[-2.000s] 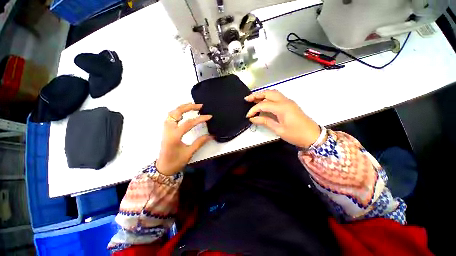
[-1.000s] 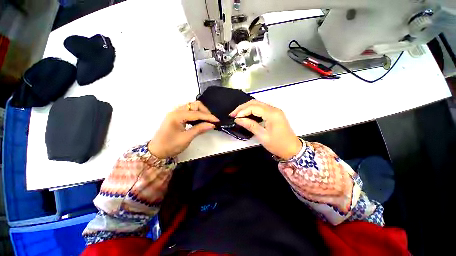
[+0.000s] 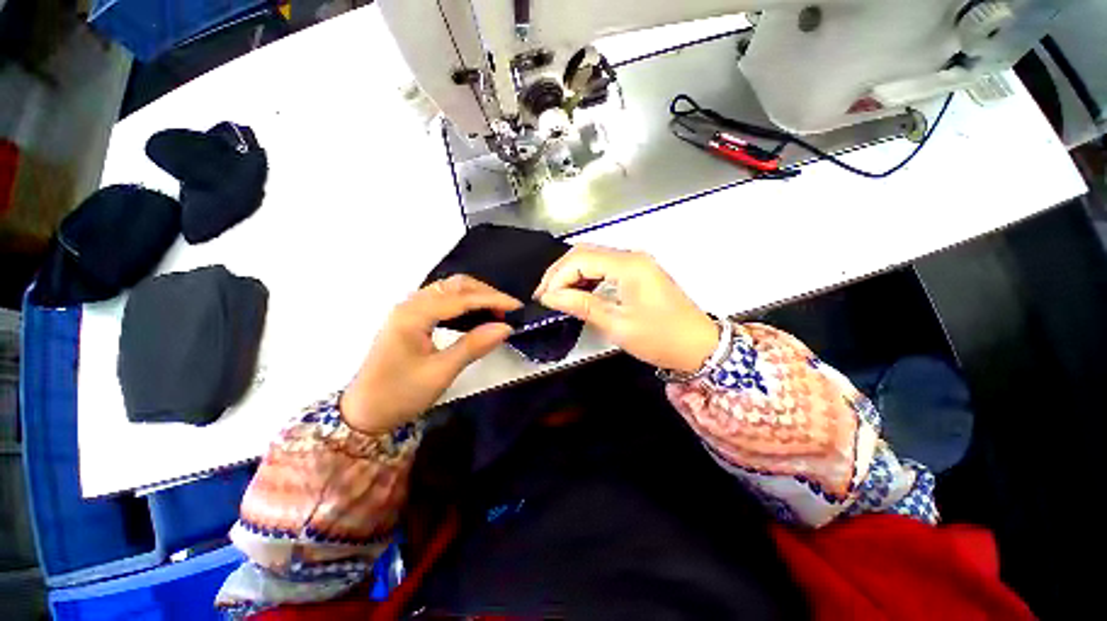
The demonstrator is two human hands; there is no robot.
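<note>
A soft black fabric piece (image 3: 500, 257) lies at the front edge of the white table, below the needle area. Its near edge is folded, and a pale stitched line (image 3: 541, 324) shows along it. My left hand (image 3: 431, 346) pinches the piece from the left with thumb and fingers. My right hand (image 3: 625, 303) pinches it from the right, fingertips close to those of my left hand. The fingers hide part of the fold.
The sewing machine's needle area (image 3: 534, 152) is lit behind the piece. Red-handled snips (image 3: 743, 152) on a black cord lie on the bed plate (image 3: 662, 170). Squarish black pieces (image 3: 191, 345) and two rounded black items (image 3: 119, 240) (image 3: 222, 180) are at left.
The black piece was spread flat; its near edge is now folded and a pale stitched line shows. Both hands have come closer together over it. The view has shifted slightly.
</note>
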